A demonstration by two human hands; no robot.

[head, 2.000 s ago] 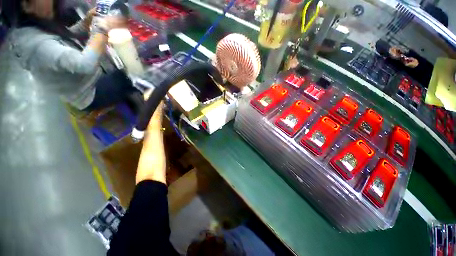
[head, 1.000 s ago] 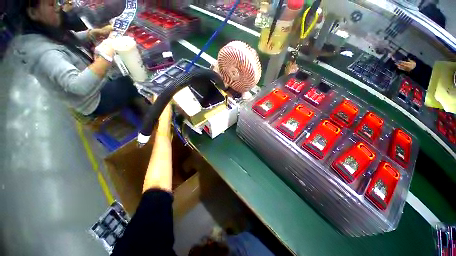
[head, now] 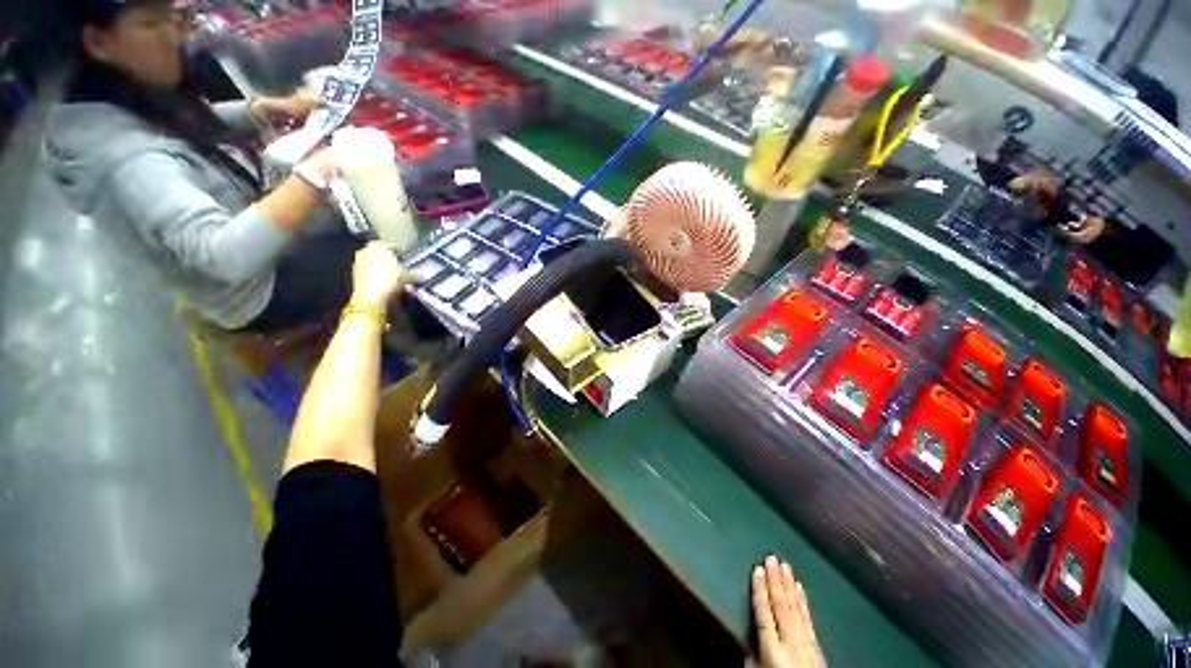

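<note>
My left hand (head: 376, 274) reaches out at the left, fingers curled, beside the near left corner of a tray with a grid of pockets (head: 460, 256). Whether it grips the tray is not clear. My right hand (head: 784, 624) is at the bottom edge, partly cut off, with straight fingers and palm down at the green bench's edge (head: 653, 489). It shows nothing held. A tall stack of clear blister trays (head: 810, 476) stands beyond it, with several red phones (head: 933, 440) in the top tray's pockets.
A black hose (head: 503, 333) arches before the tray. A pink fan (head: 690, 225) and small carton (head: 634, 372) stand beside it. A pale bottle (head: 375, 189) is behind my left hand. A seated person in grey (head: 196, 196) is at the left. A cardboard box (head: 457, 607) is below the bench.
The view has shifted, so the bench things sit lower and farther right. My left hand has moved left, out from behind the hose. My right hand has come into view at the bottom.
</note>
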